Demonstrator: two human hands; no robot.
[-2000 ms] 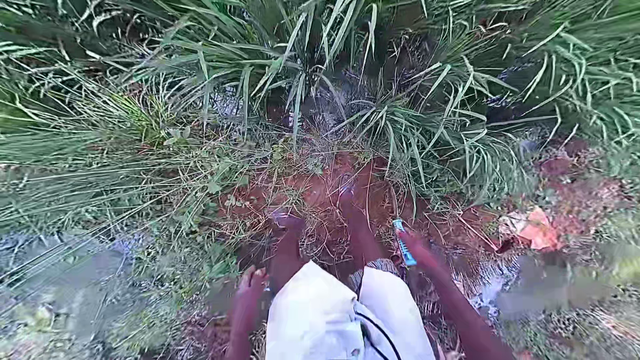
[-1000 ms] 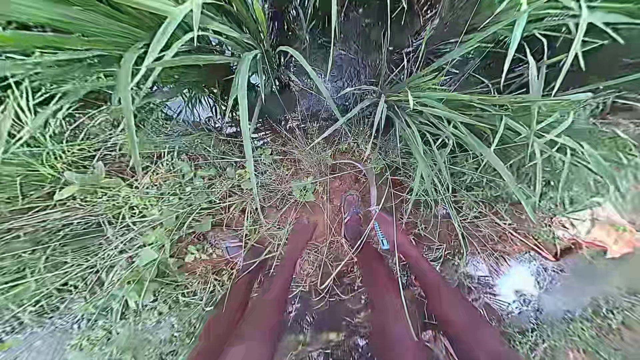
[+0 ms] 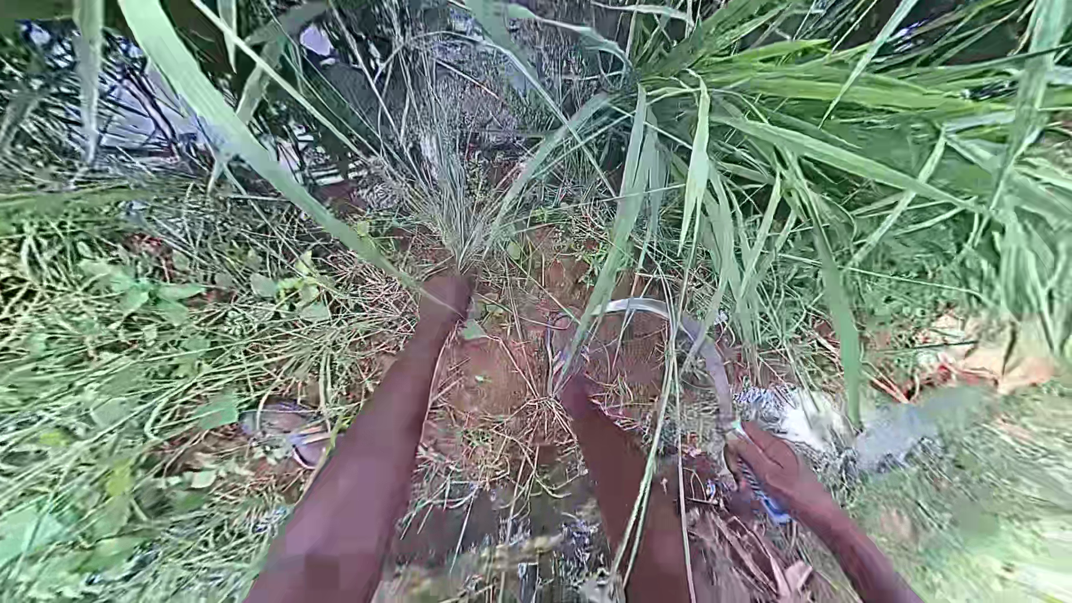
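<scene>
My left hand point(image 3: 448, 295) is closed around the base of a tuft of thin grass point(image 3: 461, 226), low over the ground in the middle of the view. In my right hand point(image 3: 766, 461), at the lower right, is a sickle by its blue handle. The sickle's curved metal blade point(image 3: 708, 352) arcs up and to the left, its end near the long leaves and apart from the tuft. One foot in a sandal point(image 3: 565, 343) stands between the hands; another sandal point(image 3: 310, 444) shows at the lower left, partly behind my left forearm.
Tall broad-leaved grass point(image 3: 754, 151) hangs over from the upper right, and one long blade crosses the upper left. Cut stalks and low weeds point(image 3: 167, 293) cover the reddish soil. Water point(image 3: 913, 427) lies at the right, near a pale, reddish object point(image 3: 988, 352) of unclear kind.
My left hand has reached forward and taken hold of the grass tuft. My right hand has moved out to the right with the sickle. The view has come closer to the ground.
</scene>
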